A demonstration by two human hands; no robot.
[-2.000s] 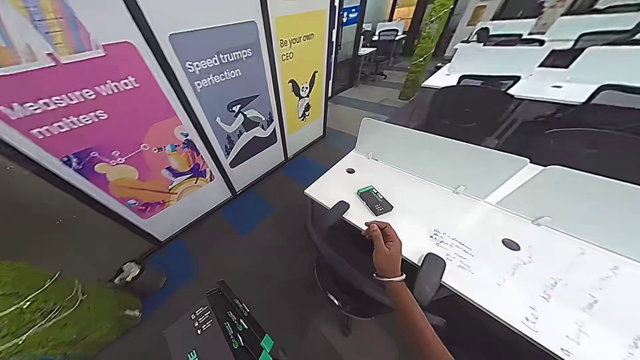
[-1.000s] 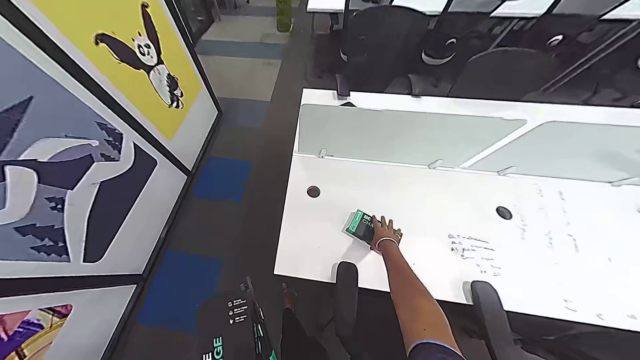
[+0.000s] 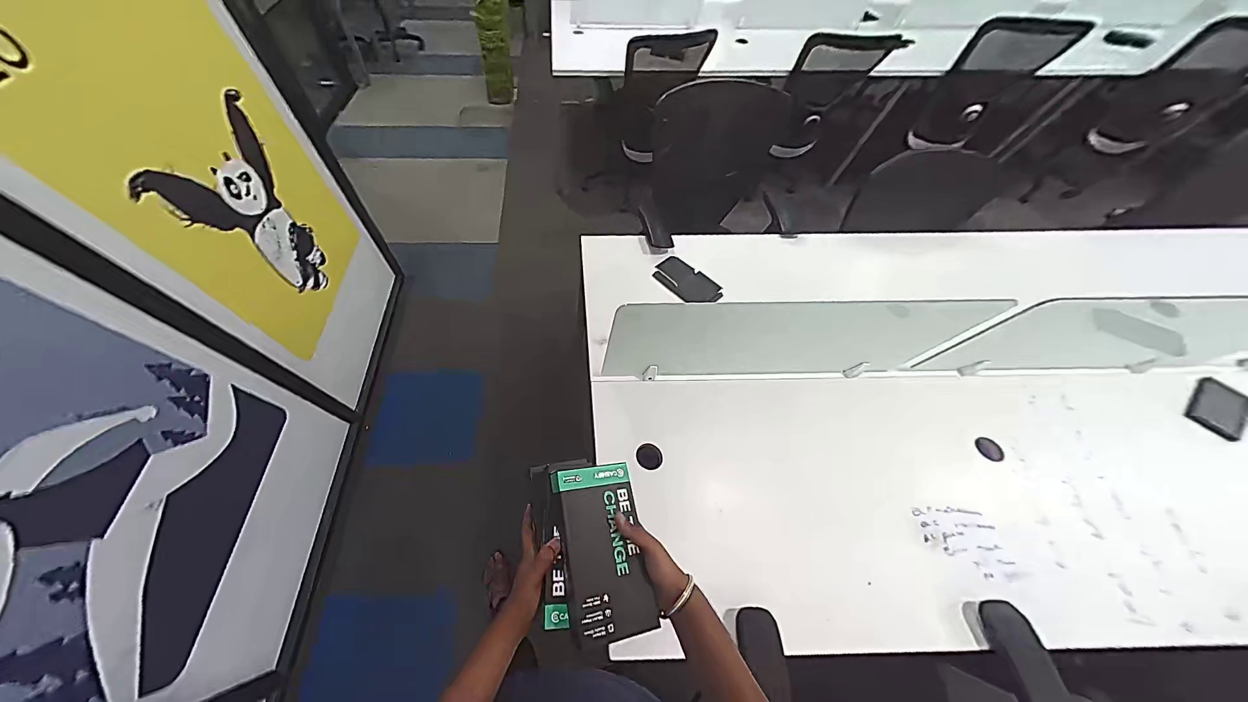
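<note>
My left hand [image 3: 534,570] grips a stack of black and green boxes [image 3: 556,502] from its left side, low at the desk's left end. A black box with a green end band [image 3: 590,565] lies over the others, and my right hand [image 3: 655,558] holds it by its right edge, the thumb on its printed face. A bangle circles my right wrist. The boxes overlap the near left corner of the white desk [image 3: 780,526]. How many boxes are under the top one I cannot tell.
Frosted dividers [image 3: 780,336] run along the desk. Beyond them lies a dark flat object [image 3: 687,280]; a dark tablet-like object [image 3: 1219,409] is at the right. Chair armrests [image 3: 760,653] stand at the near edge. A postered partition [image 3: 322,380] is on the left, beside the carpeted aisle [image 3: 429,419].
My right hand has moved left from the desk top, where it was on a small box, to the boxes at my left. Both hands now hold boxes. The view has shifted.
</note>
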